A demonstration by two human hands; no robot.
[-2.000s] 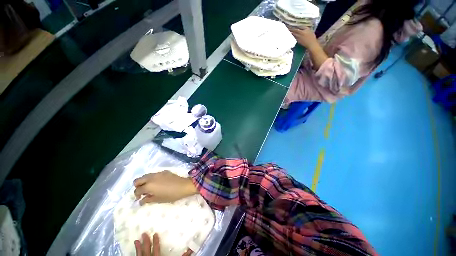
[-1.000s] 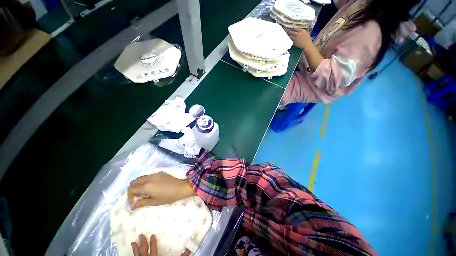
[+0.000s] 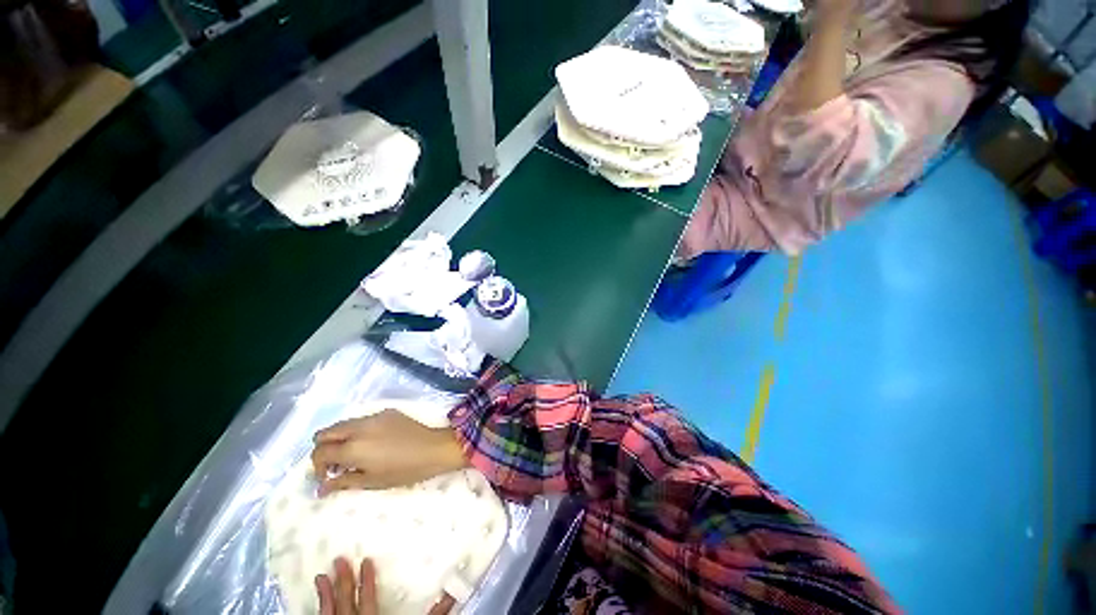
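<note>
An off-white panel [image 3: 397, 541] lies bumpy side up on clear plastic bags [image 3: 258, 451] on the bench. My right hand [image 3: 391, 452], in a plaid sleeve, is on the panel's upper left part. Its fingers are curled on a small white wad, mostly hidden, which looks like a wipe. My left hand [image 3: 349, 589] is cut off by the bottom edge; its fingers rest flat and apart on the panel's lower part.
A whitish bottle [image 3: 496, 318] and crumpled white wipes [image 3: 415, 276] stand beyond the bags. A bagged panel [image 3: 334, 168] lies on the dark belt, past a grey post [image 3: 465, 90]. Stacked panels [image 3: 631, 96] sit farther up the bench, beside a seated person in pink [image 3: 829, 168].
The bagged panel has moved left and down along the belt. The person in pink has raised an arm from the far stack. My hands have shifted only slightly on the panel.
</note>
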